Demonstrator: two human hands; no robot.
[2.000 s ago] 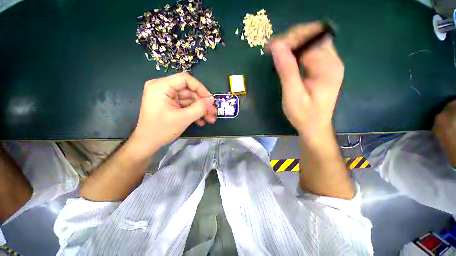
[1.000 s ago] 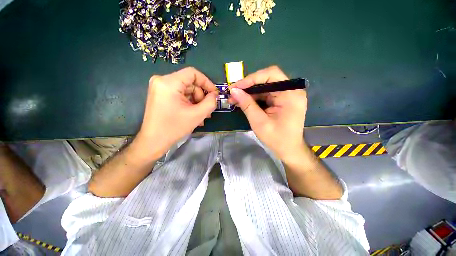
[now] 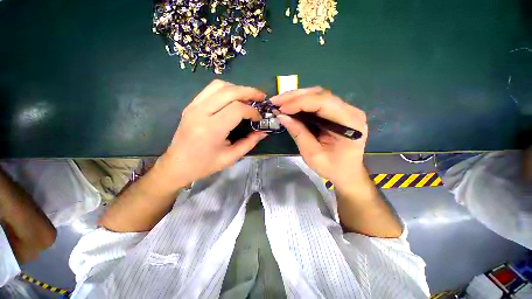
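The small watch housing (image 3: 269, 123), silvery inside with a light rim, lies on the green mat near its front edge. My left hand (image 3: 216, 128) holds its left side, with fingertips at its top and bottom. My right hand (image 3: 324, 122) grips black tweezers (image 3: 341, 128), their back end pointing right and down. The tweezers' tip is hidden by my fingers at the housing's upper part. A battery (image 3: 287, 83), white with yellow edges, lies just above the housing, partly behind my right fingers.
A large pile of dark flex-cable components (image 3: 210, 32) lies at the upper left of the mat (image 3: 420, 87). A smaller pile of cream pads (image 3: 316, 14) is right of it. Persons' sleeves show at both sides, and yellow-black tape (image 3: 408, 180) on the floor.
My right hand came from near the cream pile to the housing, and its tweezers now tilt down to the right. My left fingers have spread around the housing's top and bottom.
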